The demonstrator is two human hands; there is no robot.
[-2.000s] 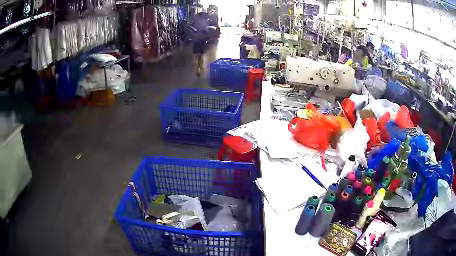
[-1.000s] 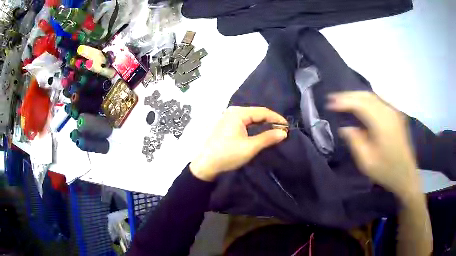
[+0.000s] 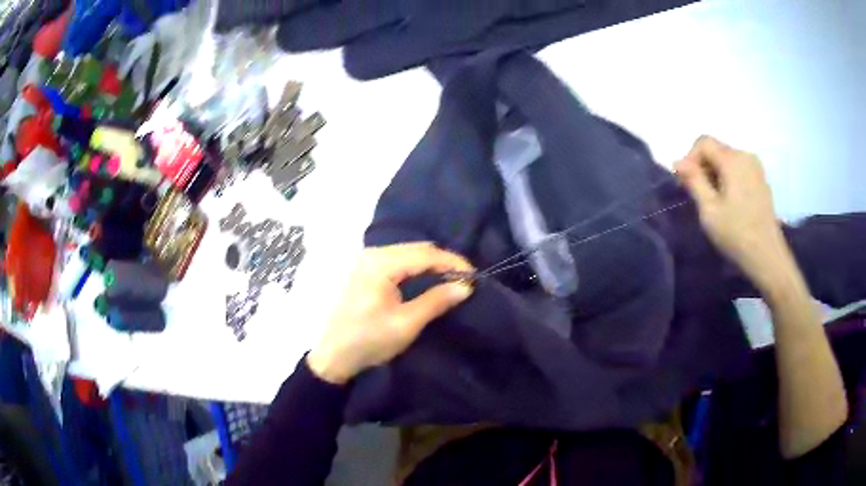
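The dark navy garment (image 3: 608, 313) lies over the table edge and the wearer's lap, with a lighter grey-blue lining strip (image 3: 525, 204) showing in its opening. My left hand (image 3: 394, 304) pinches the cloth edge between thumb and index finger; a clasp there is not clearly visible. My right hand (image 3: 726, 199) is raised at the right with its fingertips closed. Two thin strands of thread (image 3: 598, 228) run taut from my left fingertips to my right hand. A needle cannot be made out.
Small square fasteners (image 3: 271, 256) and longer dark plates (image 3: 290, 142) lie left on the white table (image 3: 332, 209). Beyond are a gold tin (image 3: 176, 233), a red-pink box (image 3: 174, 152), grey thread cones (image 3: 135, 296), spools and an orange-red bag (image 3: 30, 256). More dark cloth (image 3: 418, 33) lies at the back.
The view swung from the aisle to the table, then shifted slightly. My right hand moved outward from near the lining and its fingers closed, with thread now stretched taut. My left hand still pinches the cloth.
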